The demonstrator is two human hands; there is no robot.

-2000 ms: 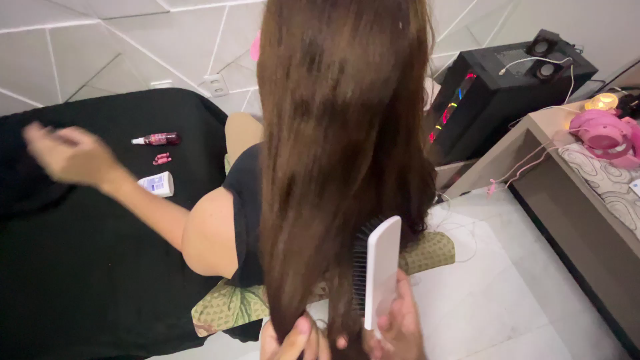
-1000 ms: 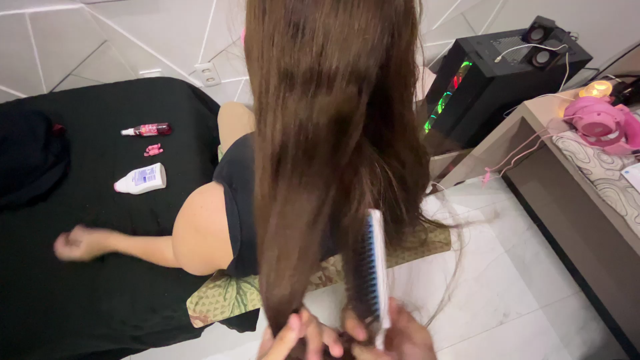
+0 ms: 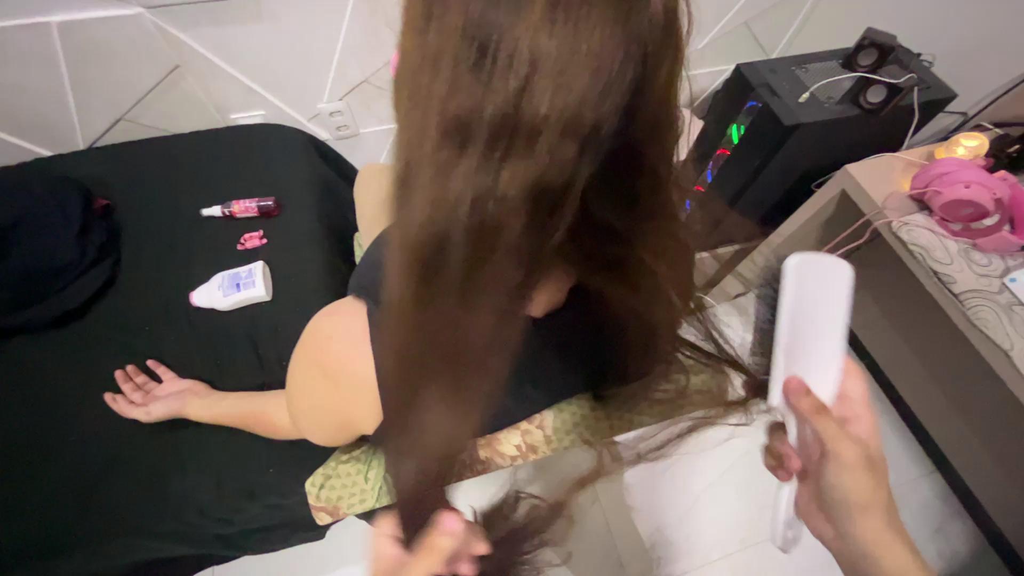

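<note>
Long brown hair [image 3: 512,200] hangs down the back of a seated person in a dark top. My left hand [image 3: 428,548], at the bottom edge, grips a gathered lock near its ends. A white hairbrush [image 3: 812,328] stands upright in my right hand [image 3: 840,456], to the right of the hair. Its bristles face left, and thin strands stretch from the hair towards them. The seated person's forearm [image 3: 248,412] lies palm up on a black cloth cover [image 3: 232,488].
On the black cover lie a white bottle [image 3: 236,286], a pink spray bottle [image 3: 242,208], a small pink item [image 3: 252,240] and dark fabric [image 3: 52,248]. A computer tower [image 3: 808,120] with speakers and a desk [image 3: 920,264] holding pink headphones [image 3: 972,204] stand at right.
The brush in my right hand has moved right, away from the hanging hair, drawing strands outwards. The seated person's raised hand has come down onto the black cover. My left hand still holds the lock.
</note>
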